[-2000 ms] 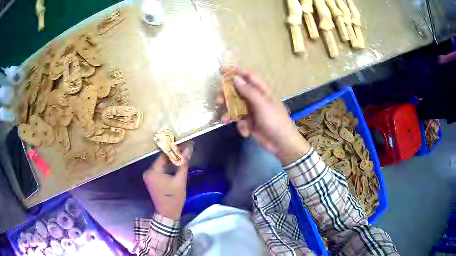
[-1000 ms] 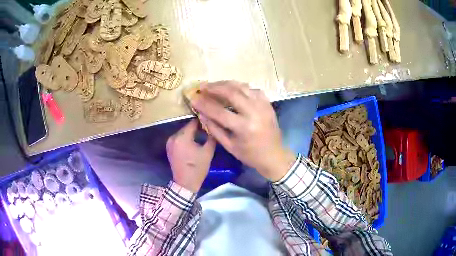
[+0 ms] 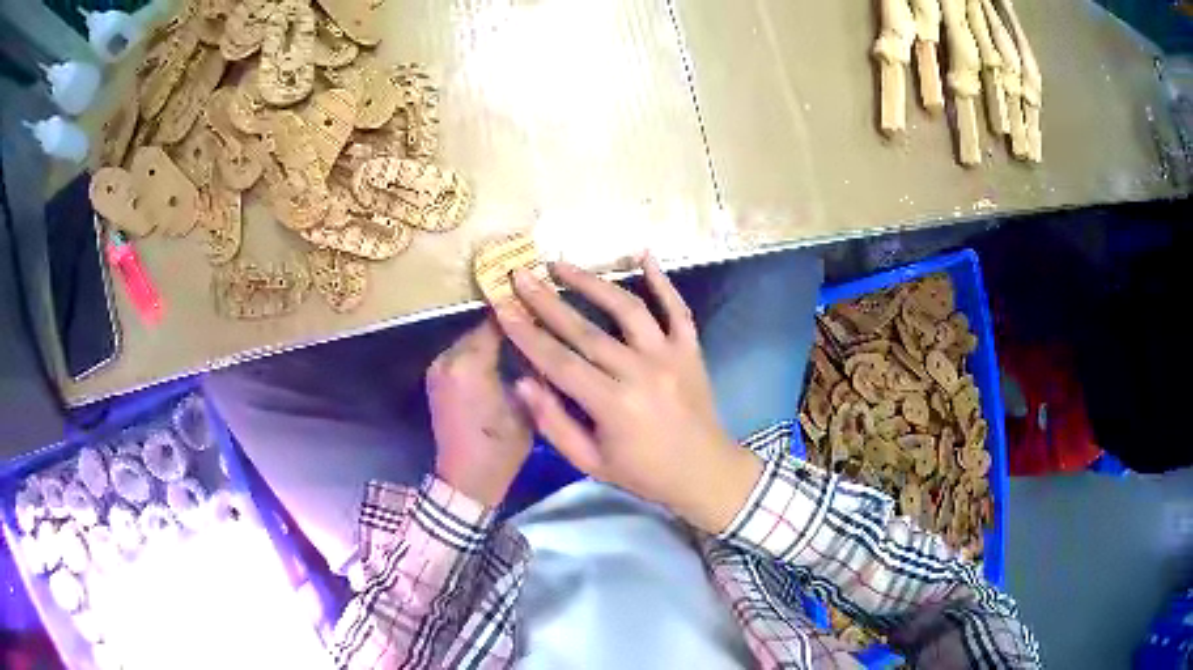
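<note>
A tan grooved sole piece [image 3: 508, 266] is between my hands at the bench's front edge, its striped end sticking out past the fingers. My left hand [image 3: 482, 416] grips it from below; its lower part is hidden by the fingers. My right hand [image 3: 628, 393] lies over the piece with its fingertips on it, fingers slightly spread. Whether a second piece is under it cannot be seen. A heap of sole pieces [image 3: 294, 144] lies on the bench at the left. Several pale figure legs [image 3: 966, 79] lie in a row at the back right.
White glue bottles [image 3: 72, 85] stand at the far left, near a flat black slab [image 3: 81, 282] and a pink-red strip [image 3: 135, 279]. A blue bin of sole pieces [image 3: 997, 393] is right of my lap; a bin of whitish round parts [image 3: 138, 465] is at the left.
The view has shifted since two seconds ago. My right hand has come over to my left hand at the sole piece. In the last second its fingers have shifted and more of the grooved face shows.
</note>
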